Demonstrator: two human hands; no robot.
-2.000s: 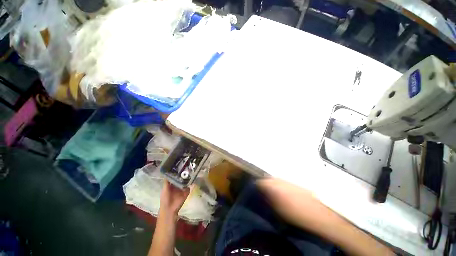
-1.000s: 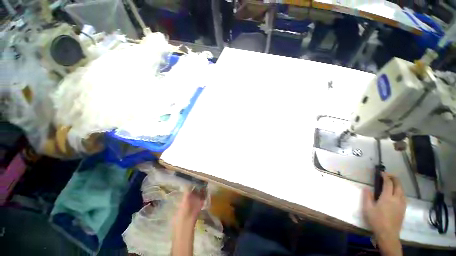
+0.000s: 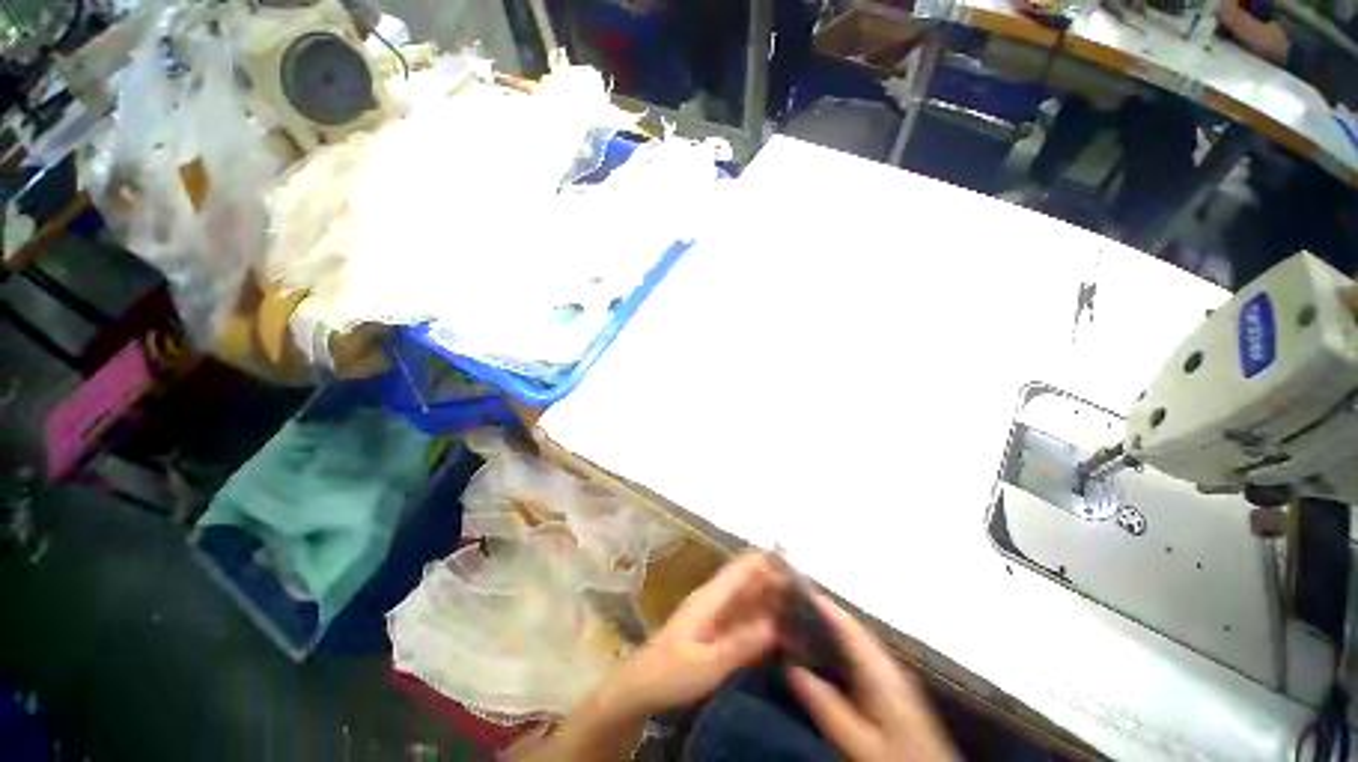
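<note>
My left hand and my right hand are close together at the table's front edge. Between them is a dark tool, blurred, which looks like the black-handled screwdriver. My right fingers are closed around it and my left fingers are curled on its upper end. Its shaft and tip are hidden. The sewing machine head stands at the right, above its metal needle plate. The white table extends behind my hands.
White ruffled pieces are heaped in a blue basket at the left. More ruffled pieces and a basket of teal fabric are below. Tweezers, a black flat rectangle and scissors handles lie at the right.
My right hand took the screwdriver from beside the needle plate and moved left to the table edge. My left hand left the small grey drawer, now out of sight, and joined my right.
</note>
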